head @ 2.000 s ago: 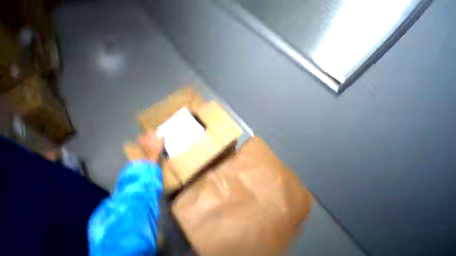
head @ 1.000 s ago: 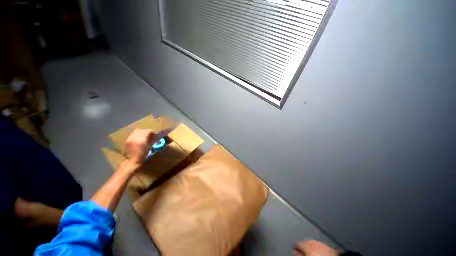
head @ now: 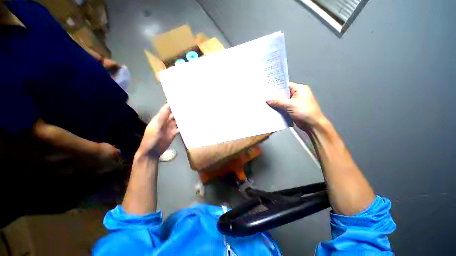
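Observation:
White paper sheets (head: 225, 95) are held up in front of me, with small print along their right side. My right hand (head: 300, 107) grips their right edge, thumb on top. My left hand (head: 160, 131) is at their left edge, fingers bent; whether it grips them is unclear. Behind the sheets, an open carton (head: 172, 42) shows pale blue rings (head: 192, 55). The kraft-paper-wrapped package (head: 215, 155) is mostly hidden below the sheets.
An orange pallet truck (head: 225, 170) is under the load, its black loop handle (head: 275, 212) close to my body. A person in dark clothes (head: 65, 85) stands at left, holding something white (head: 121, 77). Cartons (head: 90, 42) are behind; a grey wall (head: 395, 110) is at right.
My left hand has come back from the open carton. Both hands are now raised at the paper sheets, which lay on the carton earlier. The view has shifted, showing the handle and more of the person.

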